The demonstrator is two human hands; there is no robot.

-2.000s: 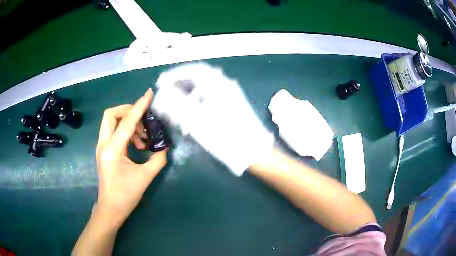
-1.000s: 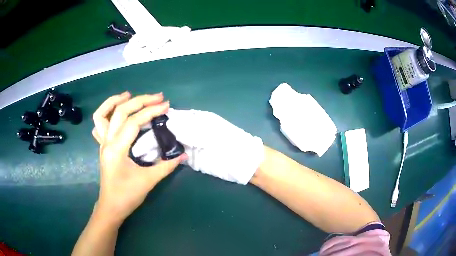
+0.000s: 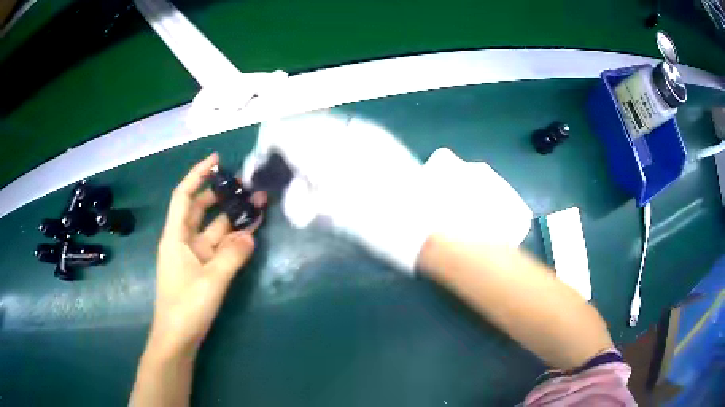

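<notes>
My bare left hand [image 3: 191, 262] holds a glossy black charger [image 3: 237, 203] between thumb and fingers, its silvery tip pointing up and left. My right hand [image 3: 342, 179], in a white glove and blurred, is just right of it. A dark shape [image 3: 272, 173] shows at the glove's fingers; I cannot tell whether it is a second charger or whether the hand grips it. Several black chargers [image 3: 70, 253] lie in a loose pile at the left. A white cloth [image 3: 485, 203] lies right of the glove, partly covered by it.
A pale rail [image 3: 445, 65] curves between bench and green belt; a pale bar [image 3: 191, 44] crosses the belt. At right are two black parts close together [image 3: 550, 137], a blue bin [image 3: 656, 163] holding a bottle [image 3: 642, 103], a white block [image 3: 569, 250] and a white cable [image 3: 641, 266].
My right glove has moved up from behind the left hand and now blurs beside it. The left hand's fingers have opened wider and its charger has tilted leftward. The view has shifted slightly.
</notes>
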